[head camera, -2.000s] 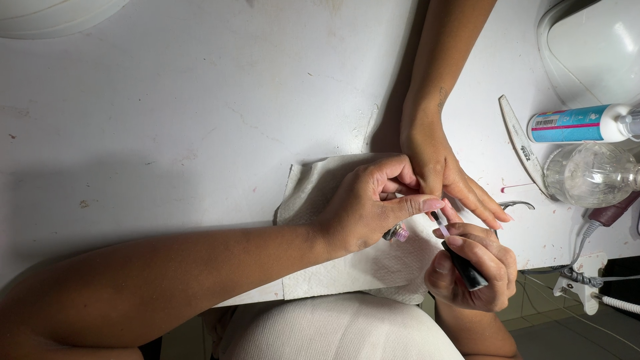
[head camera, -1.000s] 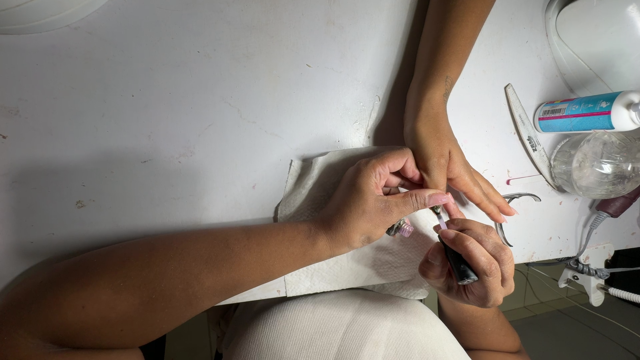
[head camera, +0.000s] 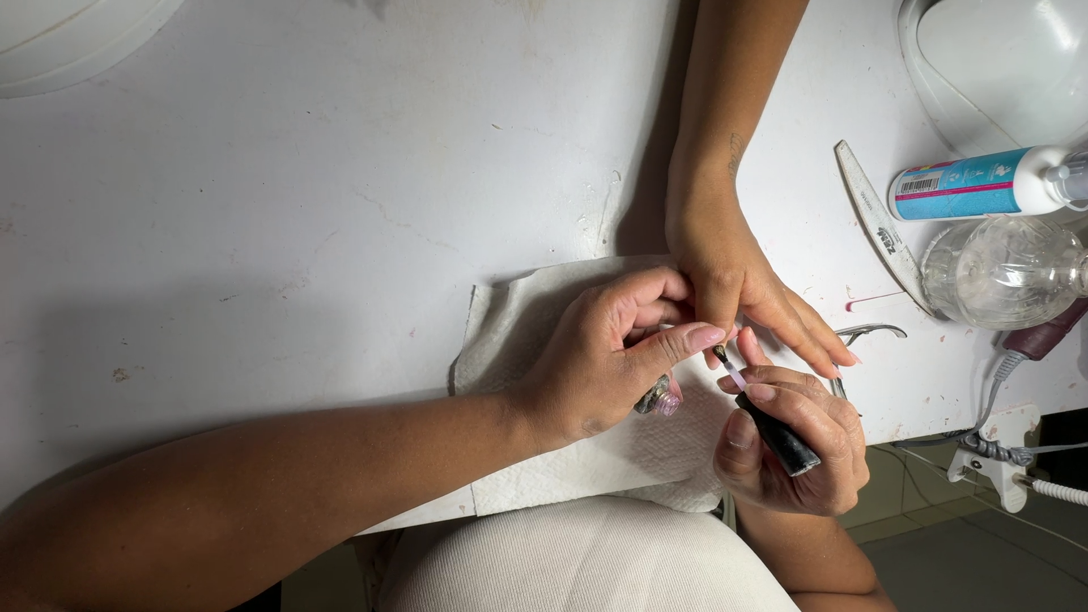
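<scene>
My left hand (head camera: 625, 344) grips a finger of another person's hand (head camera: 735, 272) between thumb and fingers, above a white paper towel (head camera: 527, 489). A small nail polish bottle (head camera: 665, 403) with a pinkish glass neck shows beneath my left palm; most of it is hidden. My right hand (head camera: 803, 433) holds a nail polish brush by its black cap (head camera: 778, 433). The brush's bristles (head camera: 721, 351) are at the held finger's tip, close to my left thumb. Whether they touch the nail is hard to tell. The other person's remaining fingers are stretched out toward the right.
A curved nail file (head camera: 880, 225), a blue and white bottle (head camera: 969, 185) and a clear pump bottle (head camera: 990, 270) lie at the right. Metal nippers (head camera: 875, 330) rest beyond the other person's fingertips. A maroon corded tool (head camera: 1045, 336) and a white clamp (head camera: 1003, 459) are near the table edge.
</scene>
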